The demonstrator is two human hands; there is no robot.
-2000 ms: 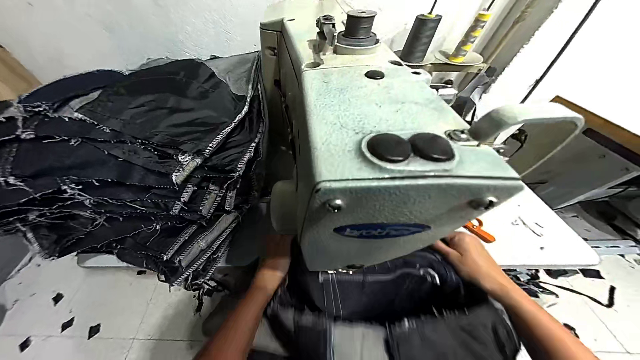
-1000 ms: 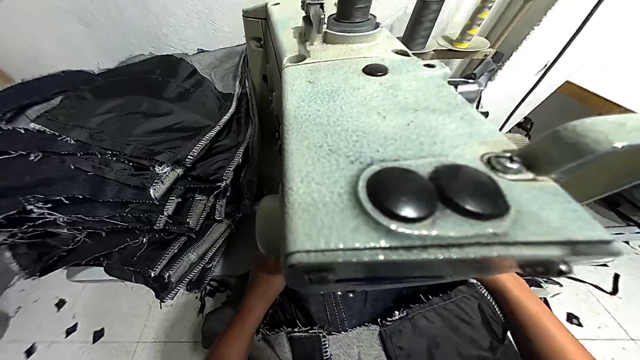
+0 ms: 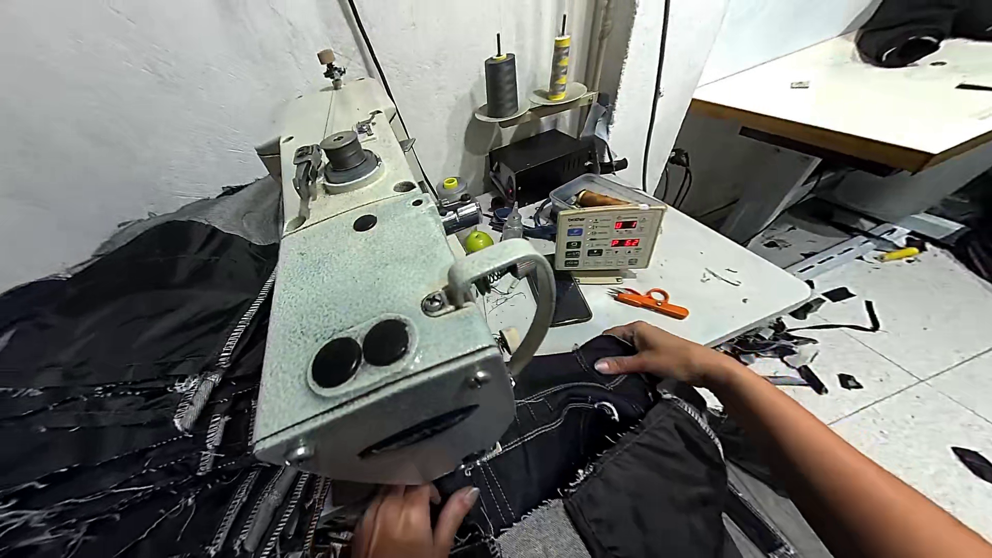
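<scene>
Dark denim trousers with pale stitching and a black pocket lining lie under and to the right of the head of a Brother industrial sewing machine. My right hand grips the far right edge of the denim, thumb on top. Below the machine head, at the near edge of the denim, is my left hand, thumb apart from the fingers; the head partly hides it, and its hold on the cloth is unclear. The needle area is hidden behind the head.
A pile of dark cut pieces lies left of the machine. Orange thread snips, a phone, a control panel and a plastic box are on the white table. Thread cones stand behind. Fabric scraps litter the floor.
The view has swung to the right, showing the control panel and the snips. My right hand, mostly hidden behind the machine head one second ago, now shows on the denim's far right edge.
</scene>
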